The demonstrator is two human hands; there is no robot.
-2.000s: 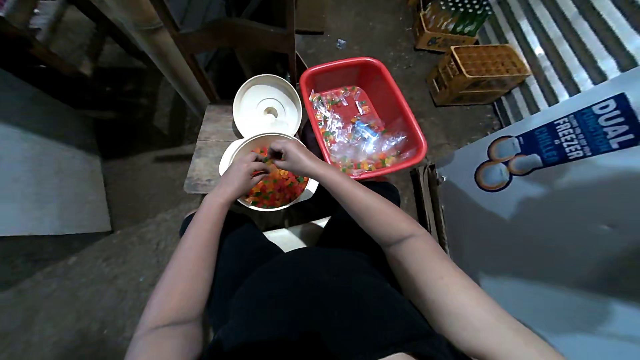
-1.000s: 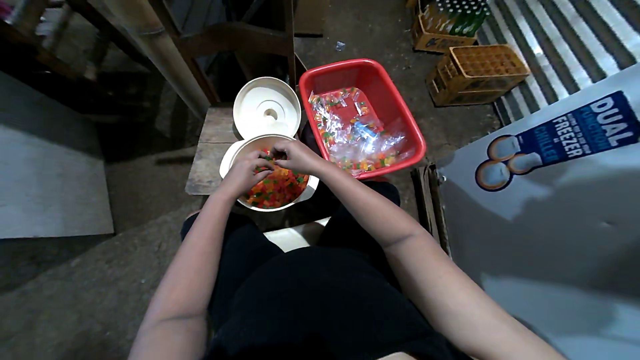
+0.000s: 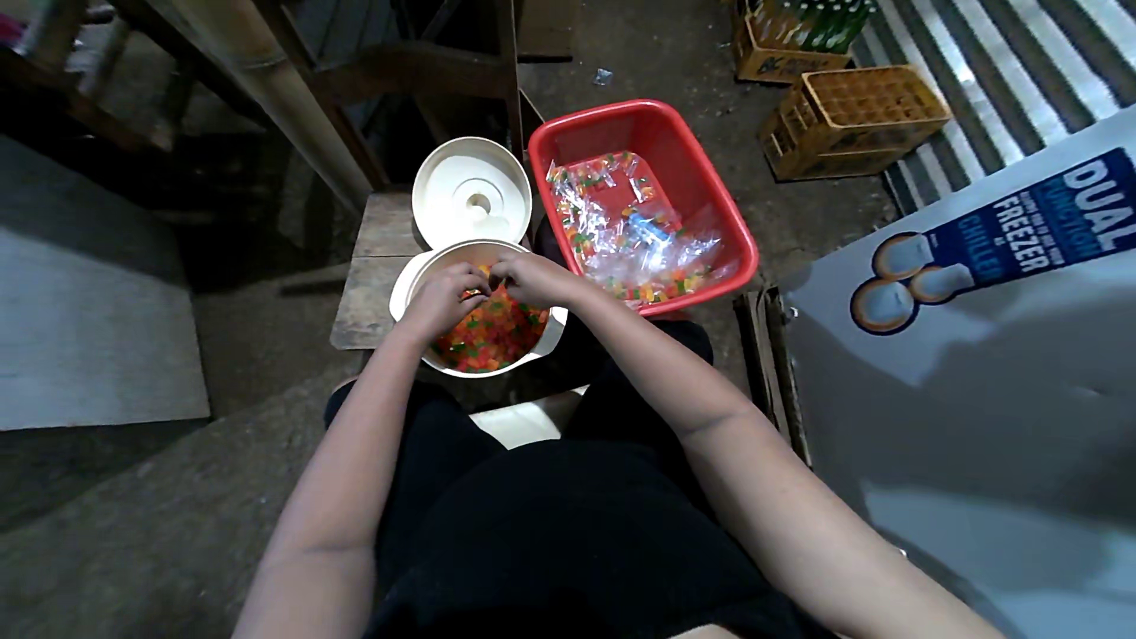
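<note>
A round cream plastic tub (image 3: 555,335) holds many small red, orange and green pieces, perhaps candies (image 3: 497,337). Over its left part is my left hand (image 3: 444,300), fingers bent; my right hand (image 3: 532,280) comes in from the right, its fingertips near those of my left. Whatever lies between the fingertips is too small and dark to make out. Behind the tub rests its round cream lid (image 3: 472,191). Right of both stands a red plastic basin (image 3: 710,186) with clear plastic bags (image 3: 652,244) and small packets of coloured pieces (image 3: 612,169).
A wooden bench (image 3: 377,288) is under the tub's left side, beside a wooden chair (image 3: 408,75). Bottle crates (image 3: 856,120) stand at the back right. A white chest freezer (image 3: 994,399) fills the right side, and a pale panel (image 3: 89,302) is at the left.
</note>
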